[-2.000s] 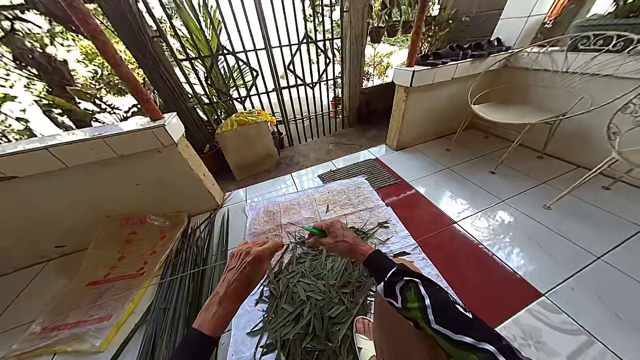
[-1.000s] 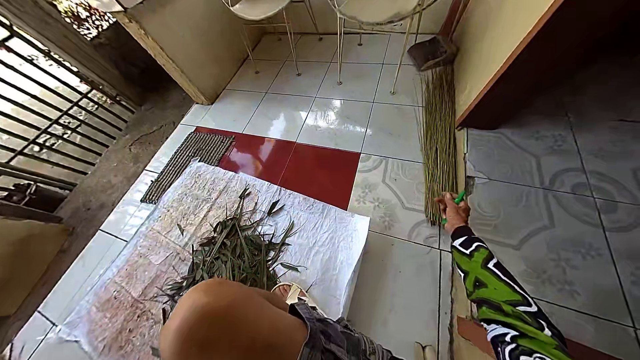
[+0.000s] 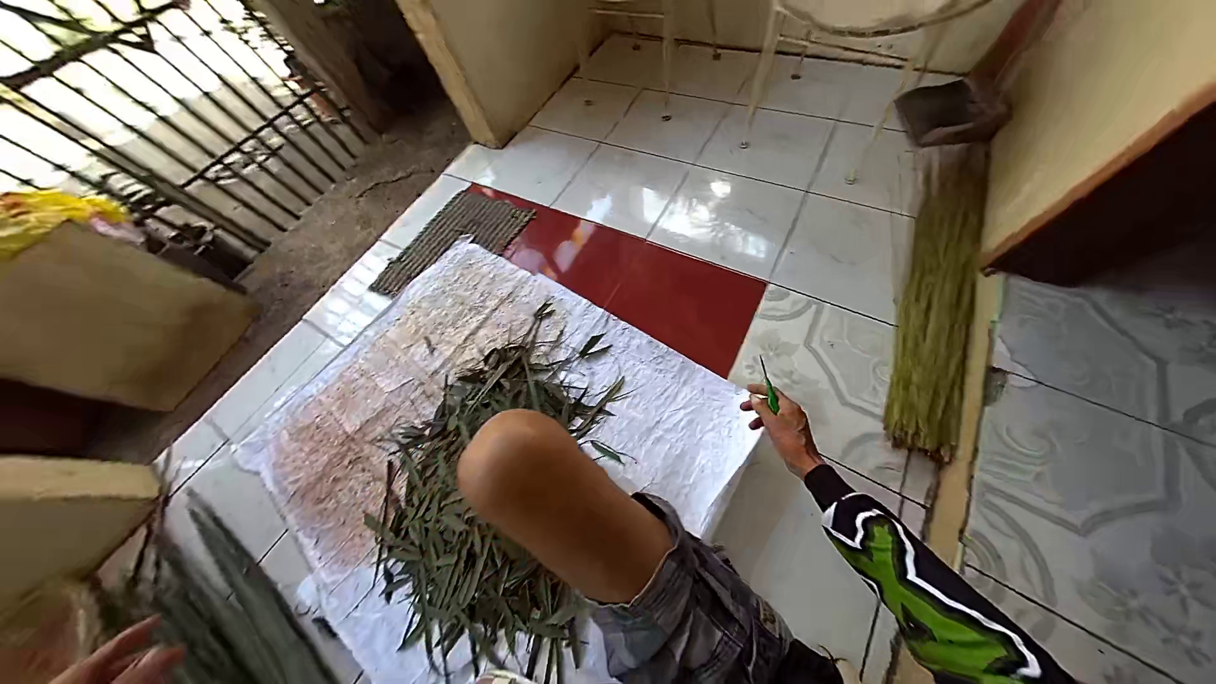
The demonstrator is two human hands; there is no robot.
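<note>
My right hand (image 3: pixel 787 426) holds a small green-handled tool (image 3: pixel 771 399) with a thin pointed blade, above the right corner of a white cloth sheet (image 3: pixel 665 408). A heap of cut green leaf pieces (image 3: pixel 465 560) lies on that sheet, partly hidden behind my bent knee. At the lower left edge, my left hand (image 3: pixel 123 655) is partly in view with its fingers apart, beside a blurred bundle of long green leaves (image 3: pixel 228 589). Nothing shows in its fingers. A bundle of thin stalks (image 3: pixel 936 313) lies along the wall, right of my right hand.
A woven mat (image 3: pixel 456 237) touches the far edge of the sheet. Behind are a dustpan (image 3: pixel 955 109), metal chair legs (image 3: pixel 760 76) and a barred gate (image 3: pixel 190 142). A box with a yellow bag (image 3: pixel 47 214) stands at the left. A low step edge (image 3: pixel 950 513) runs along the right.
My right hand has moved from beside the stalk bundle to the sheet's corner, still holding the green tool. My left hand, unseen one second ago, shows at the lower left. The view has swung.
</note>
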